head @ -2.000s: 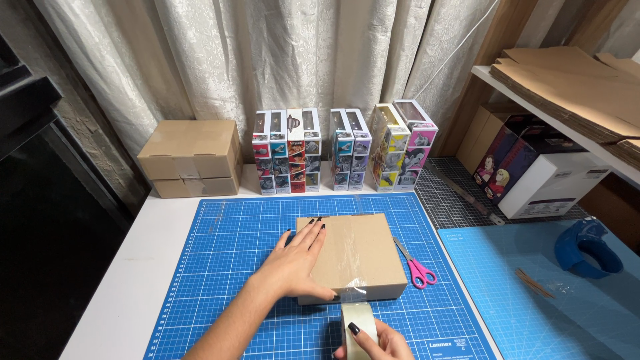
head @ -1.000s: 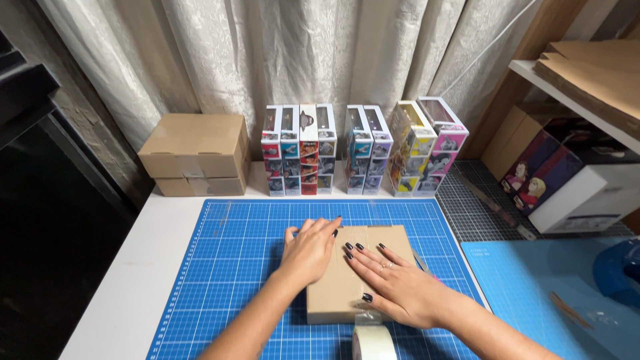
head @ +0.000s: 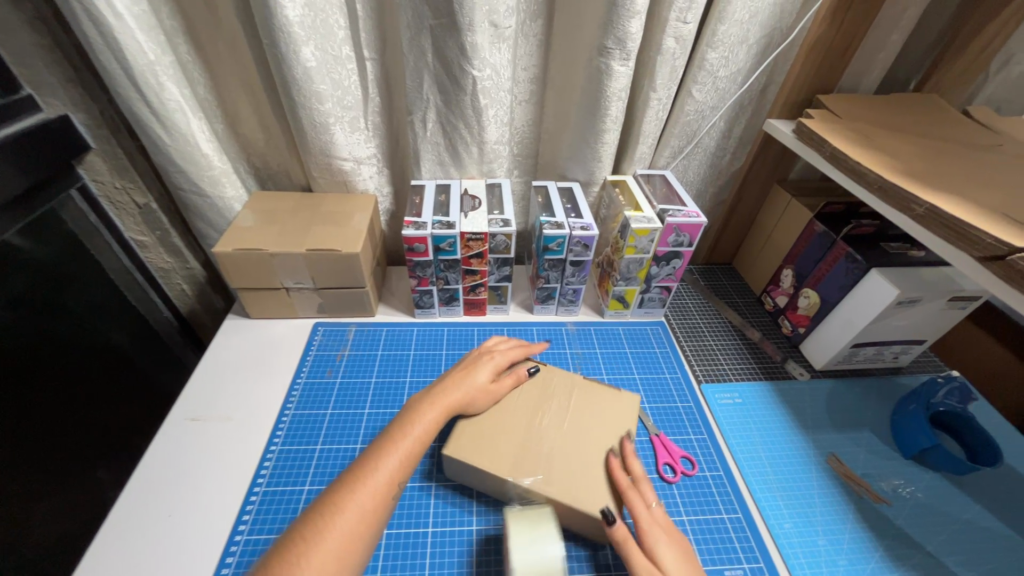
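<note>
A closed cardboard box [head: 544, 432] lies turned at an angle on a blue gridded cutting mat [head: 368, 400], with clear tape along its top. My left hand [head: 488, 376] rests on its far left corner, fingers over the edge. At the near right side, my right hand [head: 644, 512] touches the box with its fingertips and thumb. A roll of clear packing tape [head: 534, 540], somewhat blurred, is at the box's near side, its strip joined to the box. Pink-handled scissors [head: 668, 452] lie right of the box, the blade tips partly hidden.
Two stacked cardboard boxes [head: 300, 240] stand at the back left. Several printed window boxes [head: 476, 264] line the curtain. To the right are a second mat [head: 800, 464], a blue tape dispenser [head: 944, 424], a metal ruler [head: 748, 328], a white box [head: 888, 316] and a shelf with flat cardboard [head: 920, 160].
The box, square to the mat earlier, is now rotated. My right hand has gone from the box top to its near right side. Two seconds ago it held the tape roll.
</note>
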